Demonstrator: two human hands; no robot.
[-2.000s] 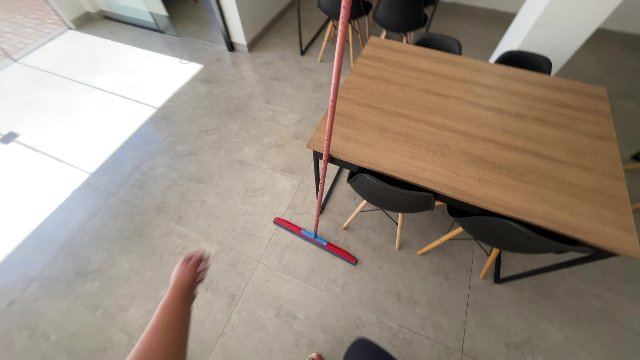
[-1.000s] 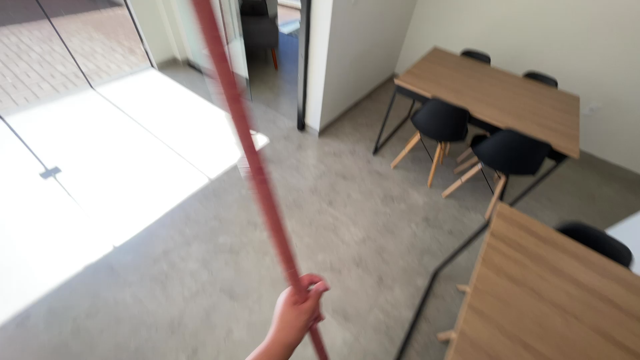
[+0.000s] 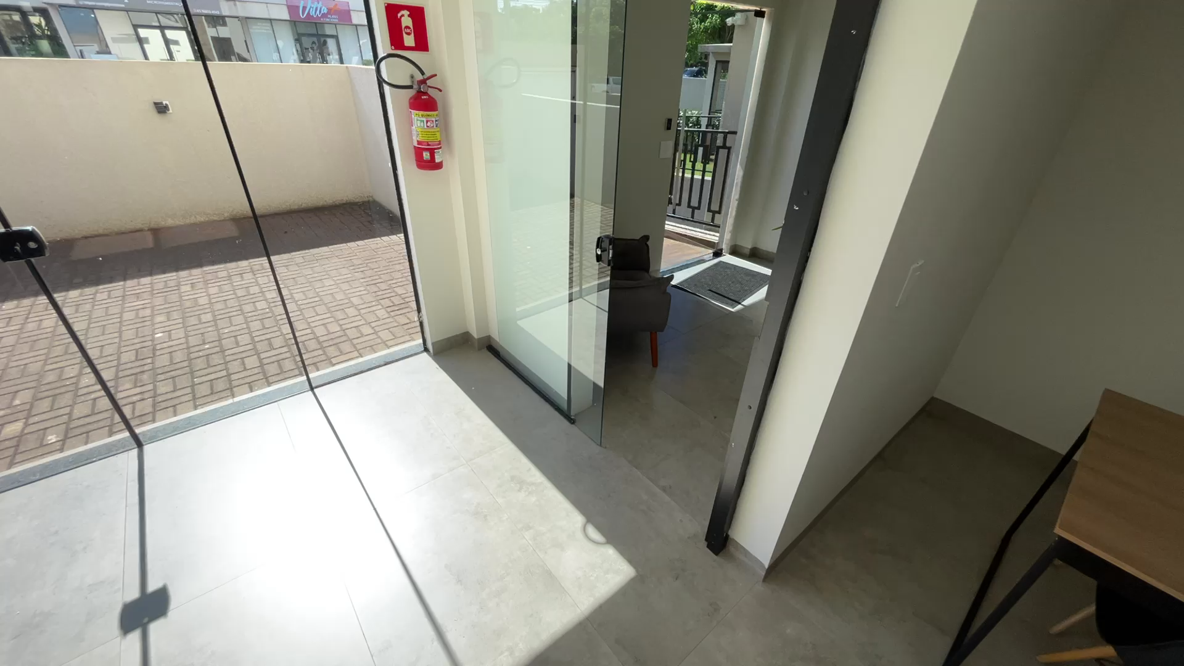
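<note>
Neither my left hand nor my right hand shows in the head view now, and the red pole is out of sight too. What fills the view is a grey tiled floor (image 3: 499, 518) with a bright sunlit patch. A glass door panel (image 3: 546, 213) stands by an opening, with a dark metal post (image 3: 786, 277) on the opening's right side. Through the opening a dark armchair (image 3: 638, 301) and a grey doormat (image 3: 724, 282) can be seen.
Large glass panes (image 3: 213, 277) on the left face a brick-paved yard. A red fire extinguisher (image 3: 425, 125) hangs on the wall beside them. At the lower right are a wooden table (image 3: 1128, 490) on black metal legs and part of a black chair (image 3: 1133, 615). A white wall corner (image 3: 832, 370) juts out near the post.
The view has swung left and up toward the glass panes and doorway. A hand held the red pole one second ago; both have left the view.
</note>
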